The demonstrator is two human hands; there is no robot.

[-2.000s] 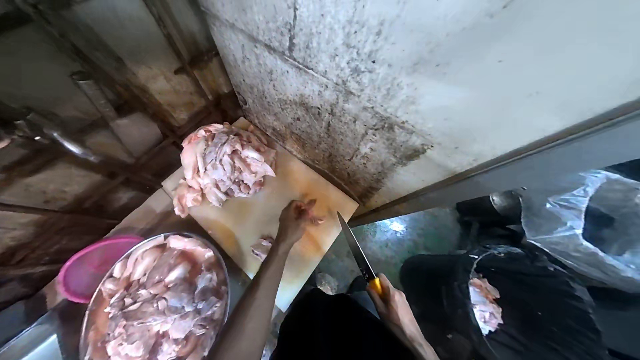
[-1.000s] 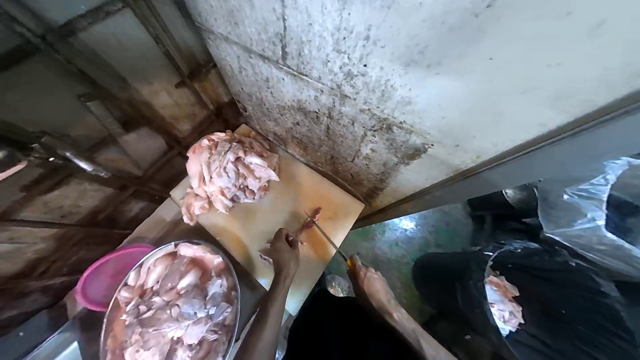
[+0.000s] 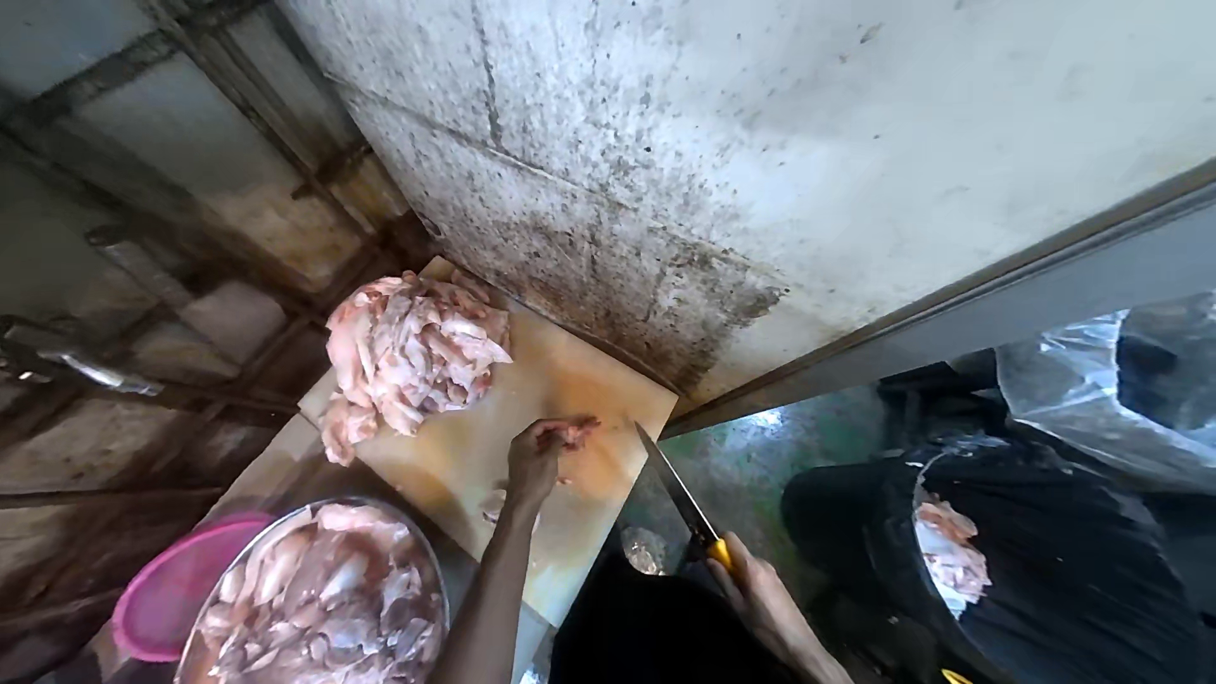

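Observation:
My left hand (image 3: pixel 534 461) is closed on a small piece of raw meat (image 3: pixel 575 432) over the right part of a pale, stained cutting board (image 3: pixel 608 380). A kitchen knife (image 3: pixel 679 489) with a yellow handle is in my right hand (image 3: pixel 755 579), its blade pointing up and left, its tip at the board's right edge and apart from the piece. Small scraps (image 3: pixel 494 505) lie on the board beside my left forearm. A large heap of raw meat pieces (image 3: pixel 413 347), which looks like poultry, covers the board's far left part.
At the lower left a round metal basin (image 3: pixel 442 570) holds more raw meat, with a pink plastic bowl (image 3: pixel 166 594) beside it. A stained wall (image 3: pixel 608 228) borders the board's far side. To the right, a bin lined with black plastic (image 3: pixel 1054 541) holds meat scraps, near clear plastic sheeting (image 3: pixel 1073 380).
A second ago the knife blade was at the piece on the board; now it is apart from it, to the right. My left hand still holds a piece.

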